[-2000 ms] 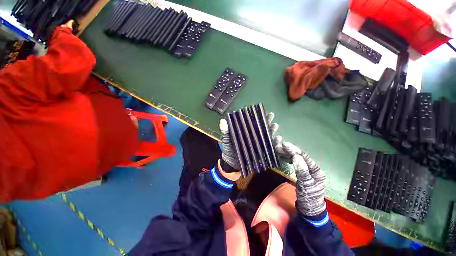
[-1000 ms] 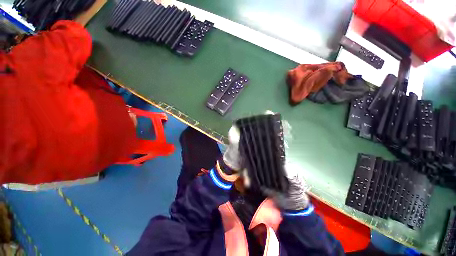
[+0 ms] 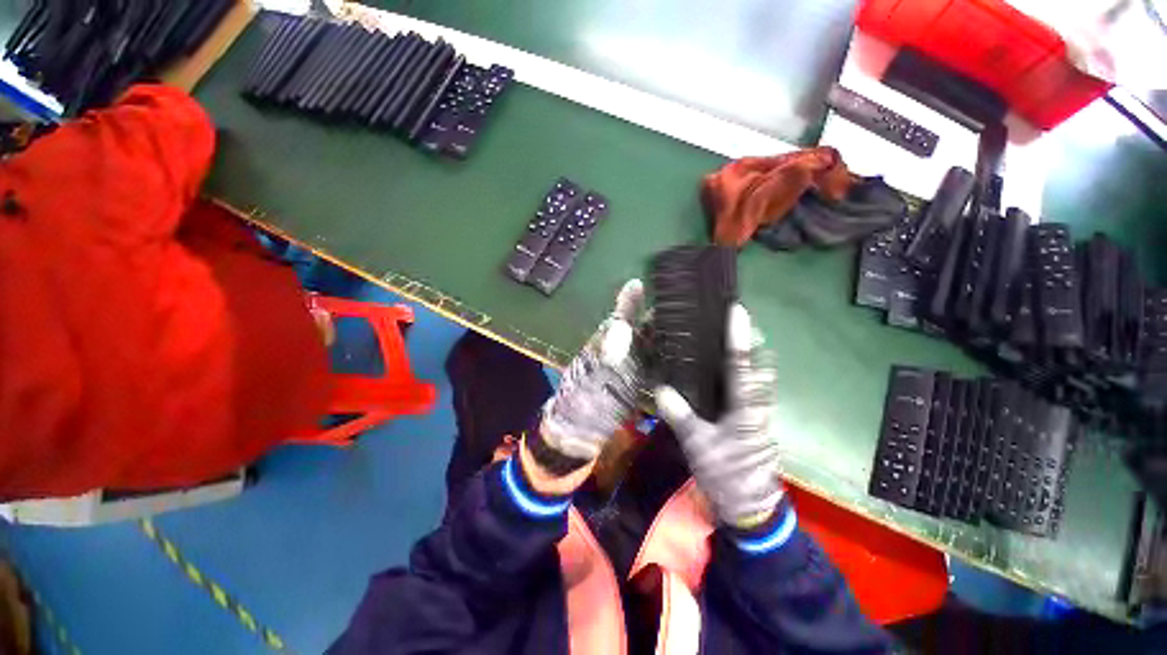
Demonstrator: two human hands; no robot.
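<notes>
A batch of black remotes [image 3: 692,326], held together as one block, stands tilted between my gloved hands above the bench's front edge. It is slightly blurred. My right hand [image 3: 736,435] grips its right side and lower end, thumb across the near face. My left hand [image 3: 596,390] is at its left side with fingers apart; whether it touches the block is unclear. Two remotes [image 3: 557,237] lie side by side, buttons up, on the green mat beyond my hands.
A remote row [image 3: 352,79] is at far left, a brown rag [image 3: 772,192] with dark cloth [image 3: 838,214] beyond my hands. At right are a remote pile [image 3: 1024,275], a neat group [image 3: 973,448] and a red bin [image 3: 979,51]. A person in red [image 3: 115,307] sits left.
The batch has turned from showing ribbed edges to a darker, more upright block. My left hand has opened at its left side, and my right hand has moved up along its right side.
</notes>
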